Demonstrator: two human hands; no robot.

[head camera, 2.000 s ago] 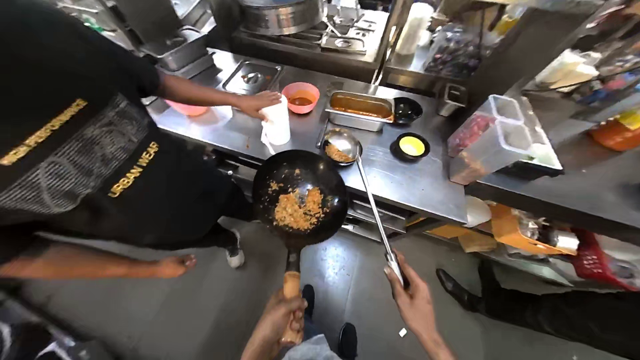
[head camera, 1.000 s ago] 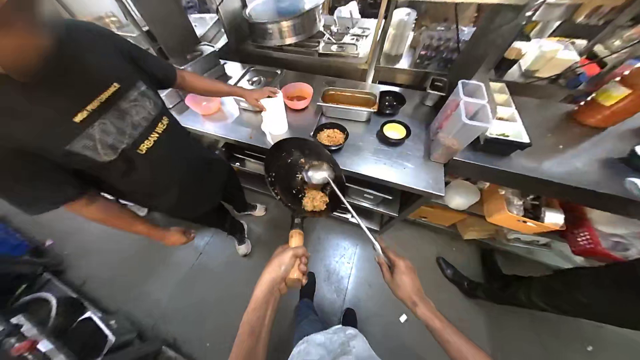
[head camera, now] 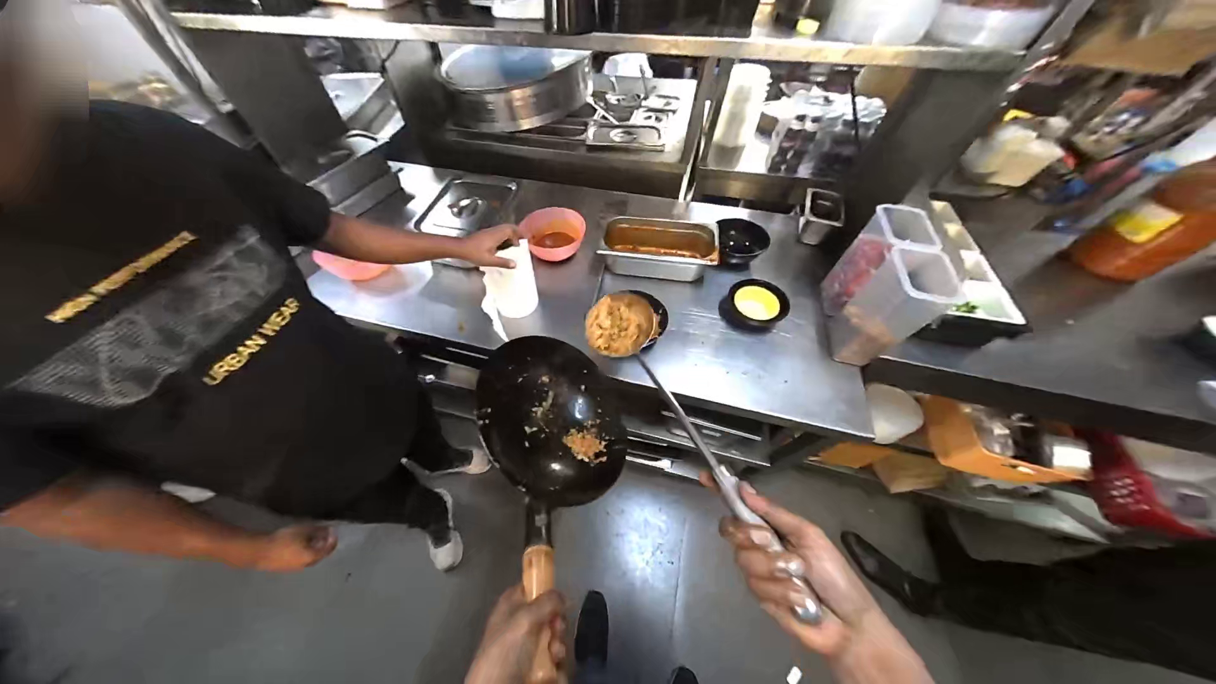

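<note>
My left hand (head camera: pixel 521 635) grips the wooden handle of a black wok (head camera: pixel 546 418), which hangs in front of the counter with a small clump of browned food bits (head camera: pixel 585 444) inside. My right hand (head camera: pixel 784 570) is closed around the handle of a long metal ladle (head camera: pixel 689 427). The ladle's bowl, heaped with fried food (head camera: pixel 619 325), is over a black bowl (head camera: pixel 655 320) that it partly covers. A black bowl of yellow liquid (head camera: pixel 757 302) stands to the right, and a steel pan of brown sauce (head camera: pixel 659 245) lies behind.
At left stands a person in a black shirt (head camera: pixel 171 285), one hand by a white container (head camera: pixel 513 280) and a pink bowl (head camera: pixel 552 234). Clear tall containers (head camera: pixel 893 285) stand at the counter's right. A steel shelf (head camera: pixel 608 40) crosses above. Another person's shoe (head camera: pixel 883 570) is at right.
The ladle has moved from inside the wok to over the black bowl and now holds a heap of food. Much less food lies in the wok than before.
</note>
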